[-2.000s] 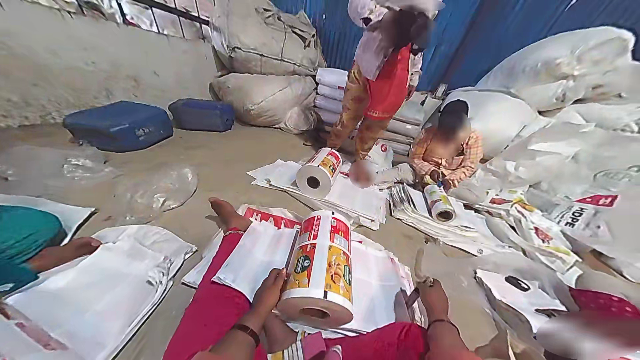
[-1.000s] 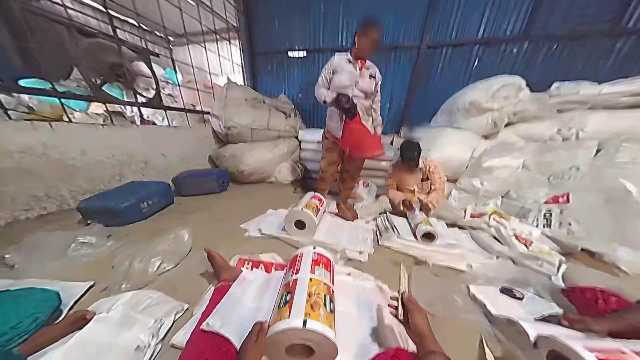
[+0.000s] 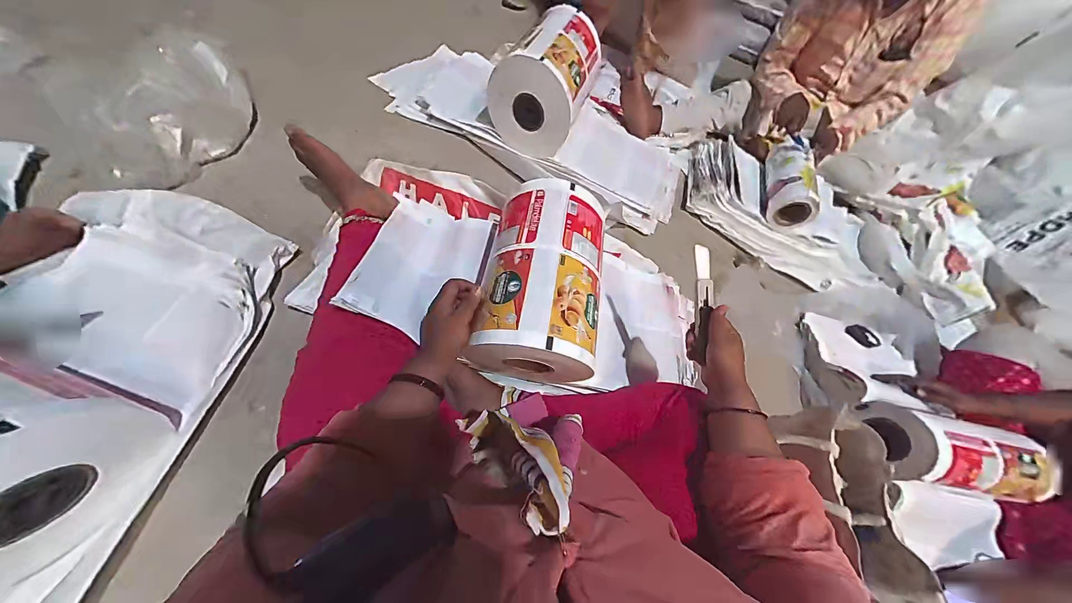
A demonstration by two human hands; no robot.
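Note:
A roll of printed packaging film (image 3: 543, 285), white with red and yellow panels, lies over a stack of white sheets (image 3: 410, 260) between my legs, its cardboard core end toward me. My left hand (image 3: 450, 322) rests against the roll's left side, fingers bent at its edge. In my right hand (image 3: 722, 343) is a utility knife (image 3: 704, 293), held upright with its pale blade pointing away from me, to the right of the roll. A crumpled striped cloth or wrapper (image 3: 532, 469) lies on my lap.
Ahead, a second film roll (image 3: 544, 84) rests on white sheets. Another person holds a smaller roll (image 3: 791, 180) at the upper right. A large roll (image 3: 955, 456) lies at the right beside another person's arm. White sacks (image 3: 167, 310) and clear plastic (image 3: 193, 109) lie left.
The view has tilted down sharply. The knife is raised upright in my right hand in the last two frames. My left hand stays beside the roll.

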